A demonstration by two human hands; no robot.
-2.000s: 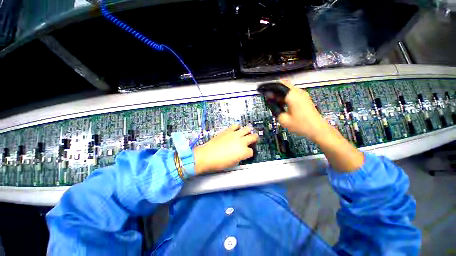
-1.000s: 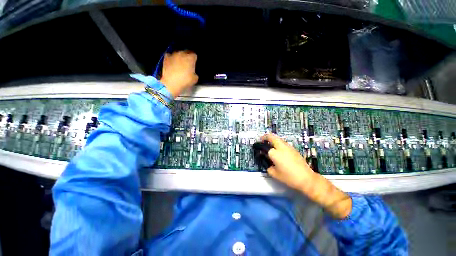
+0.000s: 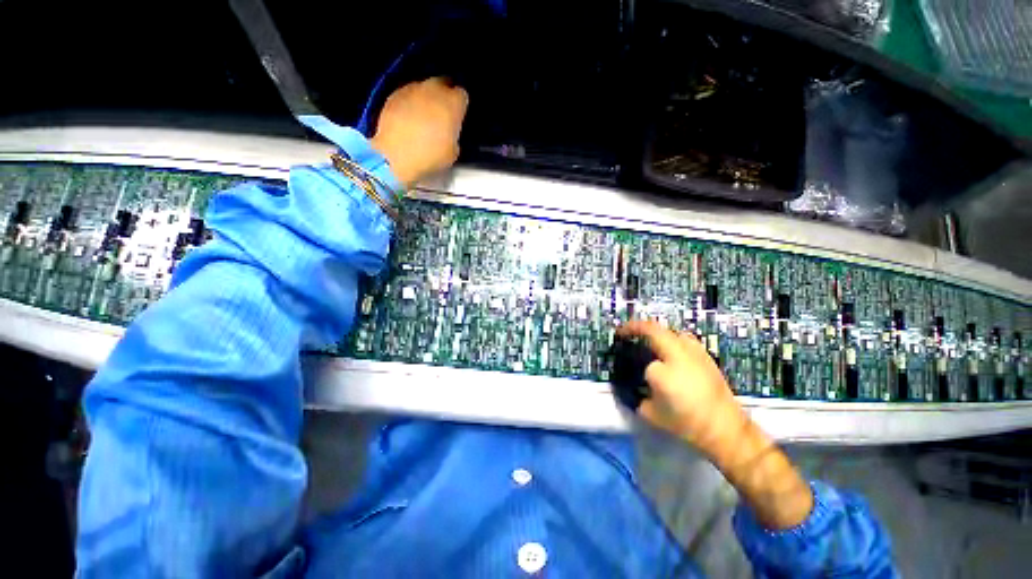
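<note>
Green circuit boards [image 3: 487, 305] lie edge to edge in one long row. My left hand [image 3: 421, 130] reaches over the far rail to the edge of a dark bin; its fingertips are lost in the dark, so what it holds cannot be told. My right hand [image 3: 677, 382] is low over the boards, right of centre. Black covering shows on its thumb and fingertips, and I cannot tell whether a black part is among them. Black upright components [image 3: 783, 308] stand on the boards to the right.
White conveyor rails run behind [image 3: 566, 204] and in front [image 3: 475, 390] of the boards. A dark bin with gold glints [image 3: 724, 170] and a crumpled clear bag [image 3: 849, 158] are behind. A blue cord [image 3: 390, 77] runs to my left wrist. A green-topped shelf [image 3: 905, 45] is upper right.
My left hand has moved from over the boards to the dark bin area behind. My right hand has come down and nearer to me over the boards. The view has also shifted.
</note>
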